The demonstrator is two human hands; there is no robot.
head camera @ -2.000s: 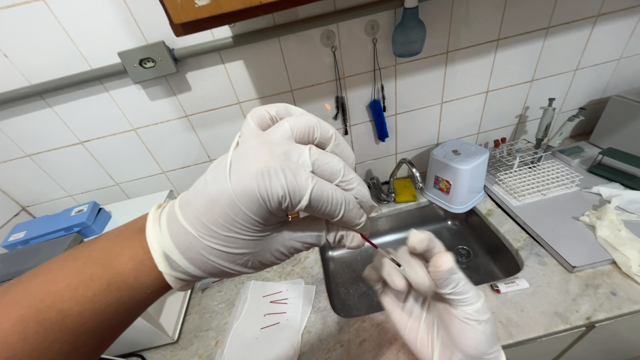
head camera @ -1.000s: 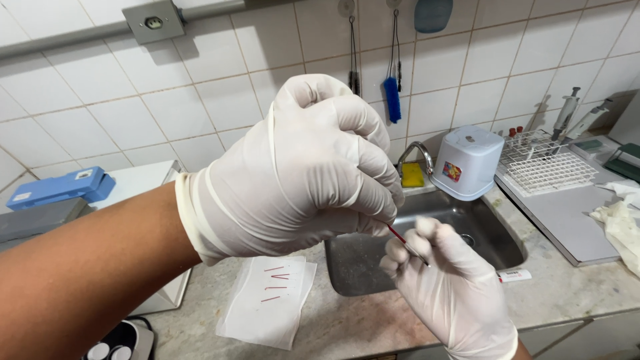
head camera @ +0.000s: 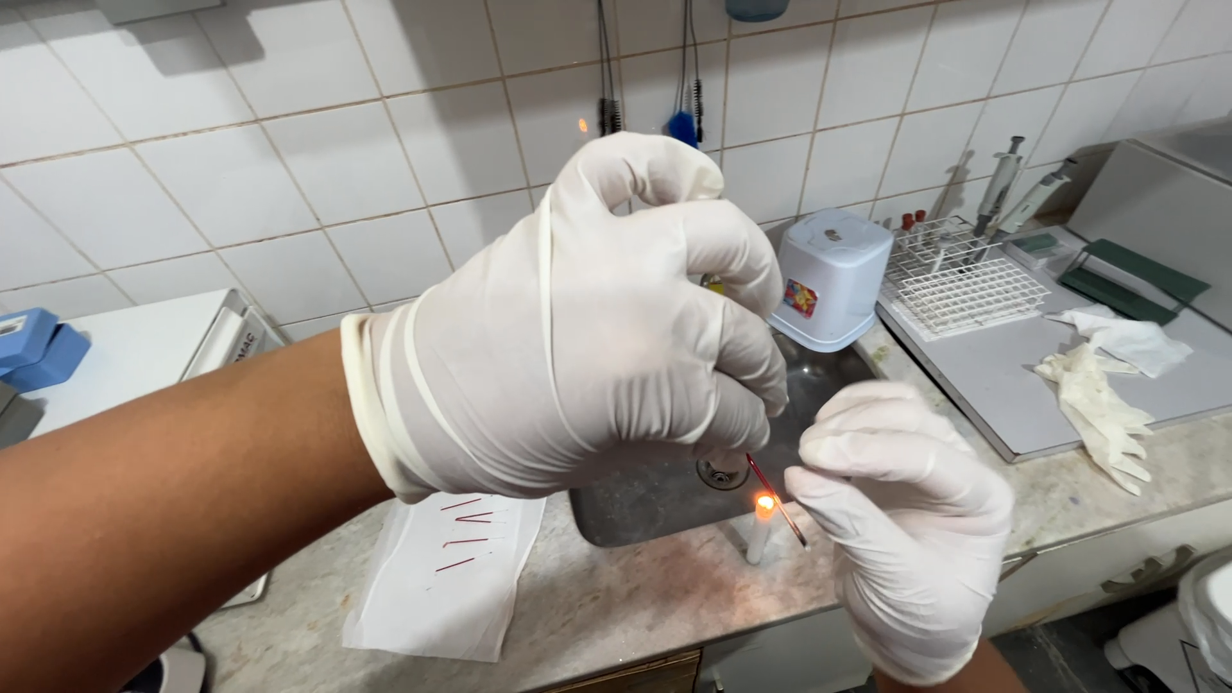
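My left hand, in a white latex glove, holds the upper end of a thin capillary tube filled partly with dark red liquid. Its fingertips are partly hidden behind the hand. The tube slants down to the right, and its lower part passes by a small orange flame at the top of a pale upright holder or candle. My right hand, also gloved, is close to the right of the tube, thumb and fingers curled; no contact with the tube shows. Several red-filled capillary tubes lie on white paper.
Behind the hands is a steel sink. A light blue plastic container stands at its back right corner. Farther right are white wire test-tube racks, pipettes and a crumpled glove. A blue case sits at far left.
My right hand has let go of the tube's lower end, which it touched earlier, and is now to its right. A small flame now shows beside the tube. The view has moved closer.
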